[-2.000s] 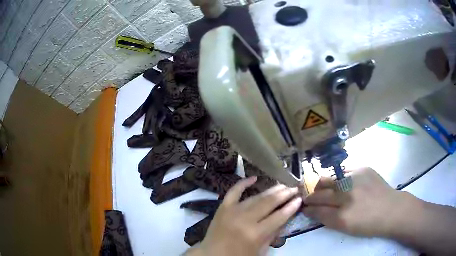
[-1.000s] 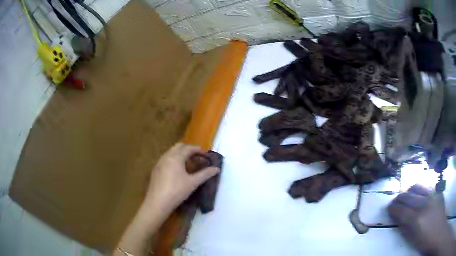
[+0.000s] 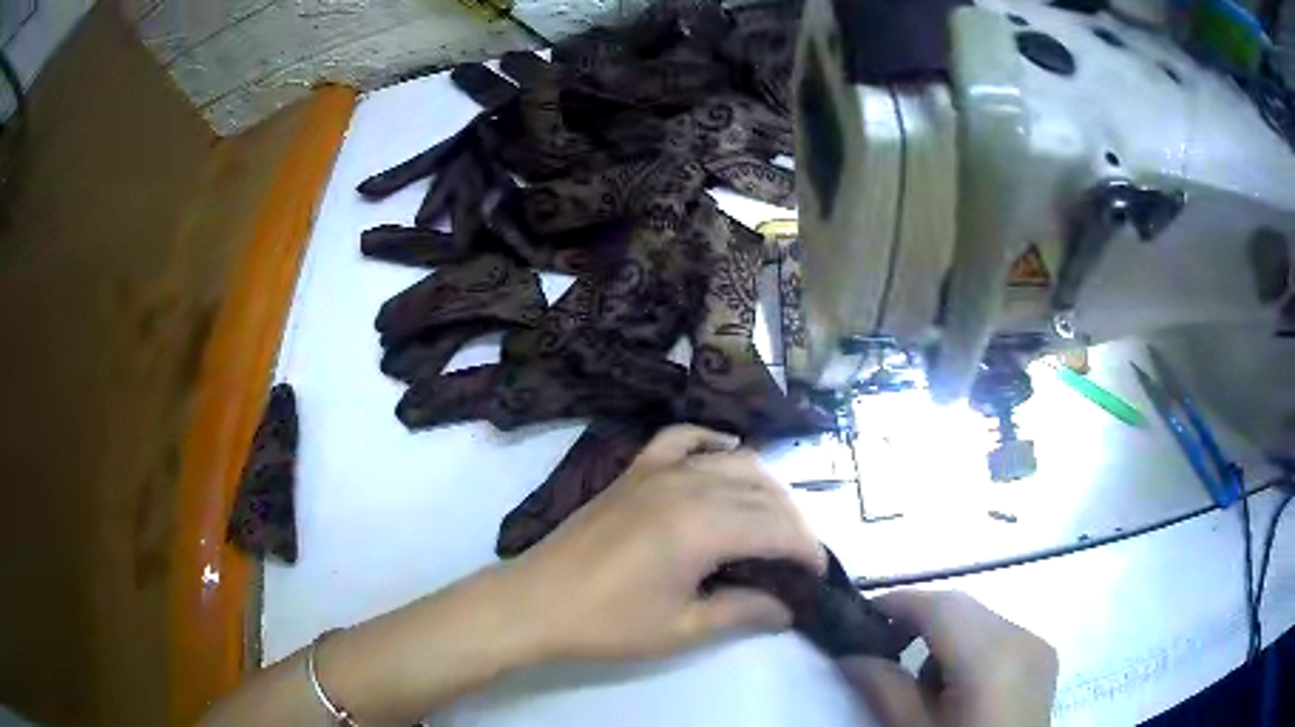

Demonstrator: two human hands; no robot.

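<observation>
My left hand (image 3: pixel 682 547) and my right hand (image 3: pixel 973 660) hold a dark fabric piece (image 3: pixel 817 604) between them, in front of the needle plate (image 3: pixel 881 462). Its ends are hidden by my fingers. The heap of sewn dark scroll-patterned pieces (image 3: pixel 625 305) lies left of and behind the machine head, its nearest part beside my left hand. The cream-white sewing machine (image 3: pixel 980 213) stands over the brightly lit needle area. Glare hides the needle and presser foot.
One dark fabric piece (image 3: pixel 267 476) lies at the table's left, by the orange edge (image 3: pixel 263 313). Cardboard (image 3: pixel 100 355) is beyond it. A green stick (image 3: pixel 1101 395) and blue-handled snips (image 3: pixel 1190 433) lie right of the needle. A cable hangs at the right edge.
My left hand has come from the table's left edge to the front of the machine with a fabric piece. My right hand has moved toward the front and now holds it too.
</observation>
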